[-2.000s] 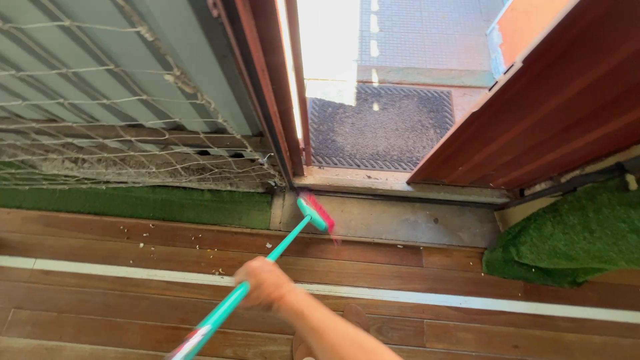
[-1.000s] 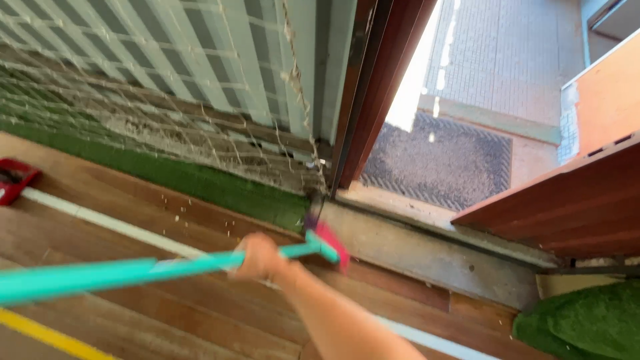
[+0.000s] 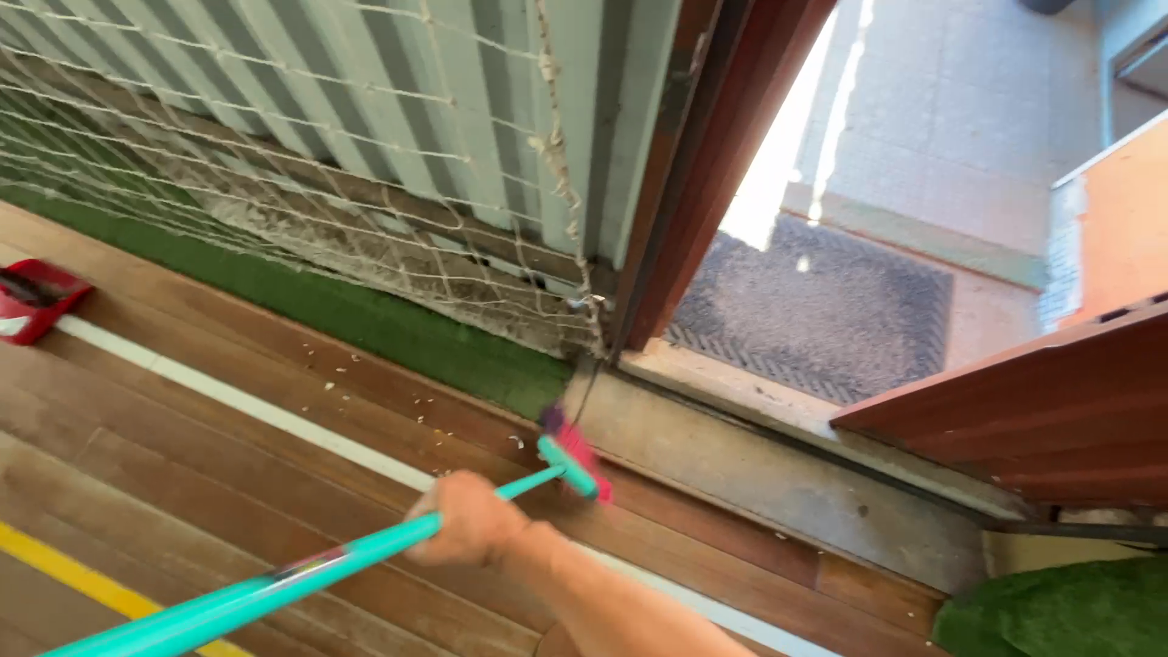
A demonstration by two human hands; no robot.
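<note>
My right hand (image 3: 470,520) grips the turquoise handle of a broom (image 3: 246,598) around its lower part. The broom head (image 3: 573,465), turquoise with pink and dark bristles, is on the wooden floor just beyond that hand, beside the corner of the concrete sill (image 3: 730,456). Small pale debris (image 3: 338,383) lies scattered on the boards to the left of the bristles. At the far left a red dustpan (image 3: 41,301) rests on the floor, with dark matter in it. The upper end of the handle runs out at the bottom left. My left hand is out of view.
White netting (image 3: 438,164) hangs before a corrugated metal wall (image 3: 365,55). A strip of artificial turf (image 3: 319,319) runs along the wall's foot. Past the red door frame (image 3: 721,173) lies a dark doormat (image 3: 821,310). A red metal panel (image 3: 1031,411) and folded turf (image 3: 1068,611) are at right.
The view has turned and shifted left, bringing the red dustpan into sight. The broom handle has swung lower toward the left, and its head has moved away from the doorway's sill onto the boards.
</note>
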